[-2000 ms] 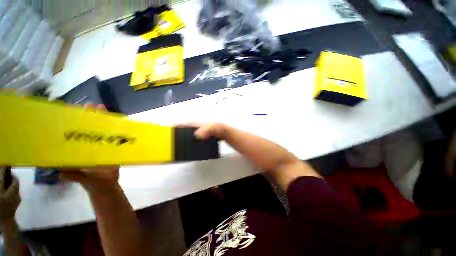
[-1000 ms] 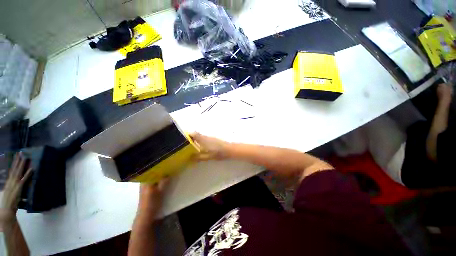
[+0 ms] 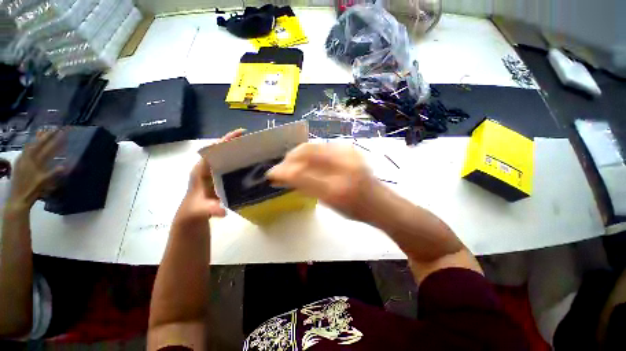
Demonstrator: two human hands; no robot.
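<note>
The outer box stands on the table in front of me, yellow outside, its top flap raised with the pale inside showing. A black inner box shows inside it. My left hand holds the outer box at its left side, fingers behind the flap. My right hand is over the open top, blurred, fingertips together at the black surface. Something thin and dark may be at the fingertips, but it is too blurred to tell.
A closed yellow box stands at right. Flat yellow boxes, a black heap and a clear bag lie behind. Black boxes are at left, where another person's hand touches one.
The outer box has gone from held lengthwise to standing open before me. My right hand has moved from its side to over its top. The view has shifted.
</note>
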